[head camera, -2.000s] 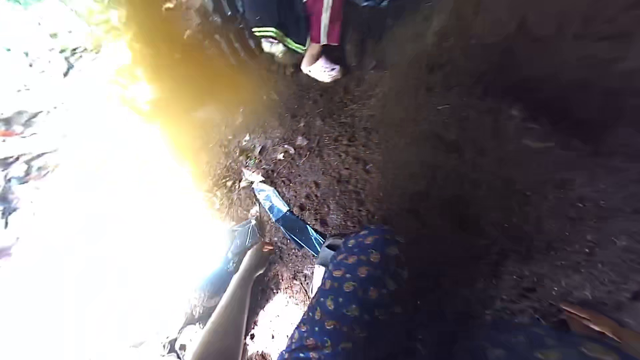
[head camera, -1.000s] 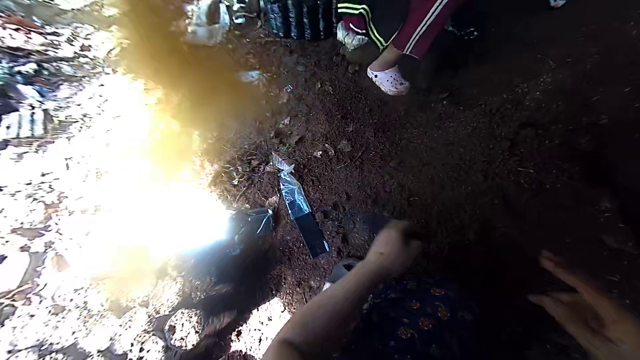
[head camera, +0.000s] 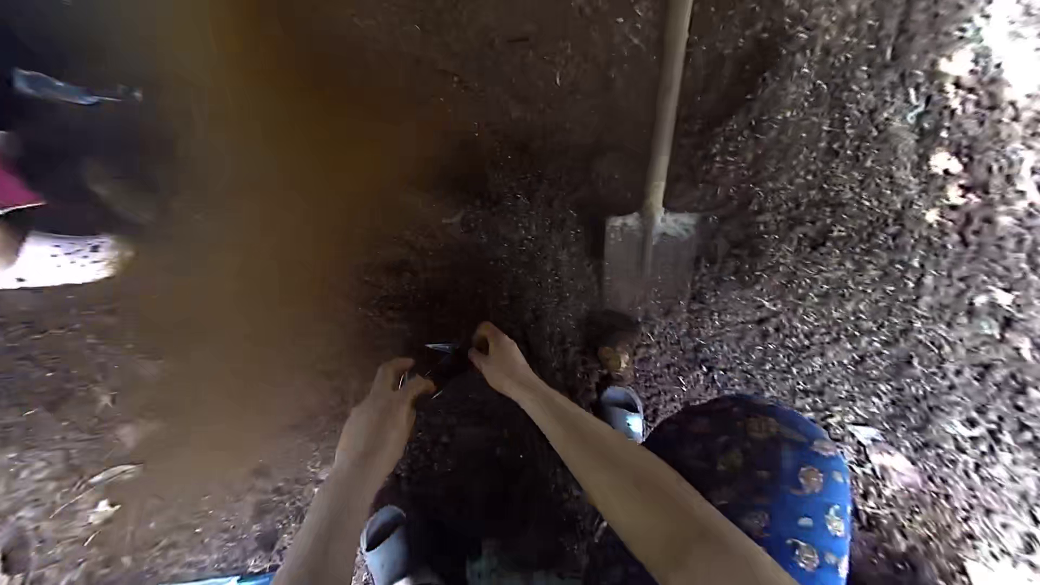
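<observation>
Both hands reach down over dark soil between my light-coloured shoes. My left hand (head camera: 390, 406) has its thumb and fingers pinched on the left edge of a small black plastic piece (head camera: 445, 361), which looks like a bag. On the right edge of the same piece are the curled fingers of my right hand (head camera: 497, 357). The piece has a shiny patch and is dark against the ground, so its full shape is hard to see. A shovel (head camera: 650, 252) with a wooden handle lies on the soil beyond my right hand.
At the left edge is another person's light clog (head camera: 61, 260) with part of a leg. A crumpled plastic strip (head camera: 61, 88) lies at the upper left. Loose soil (head camera: 780, 317) spreads around the shovel. My shoes (head camera: 621, 410) and patterned blue trouser knee (head camera: 764, 479) are close to my arms.
The view has swung far to the right, bringing the shovel in. My hands, apart a second ago, are now close together with the black piece between them.
</observation>
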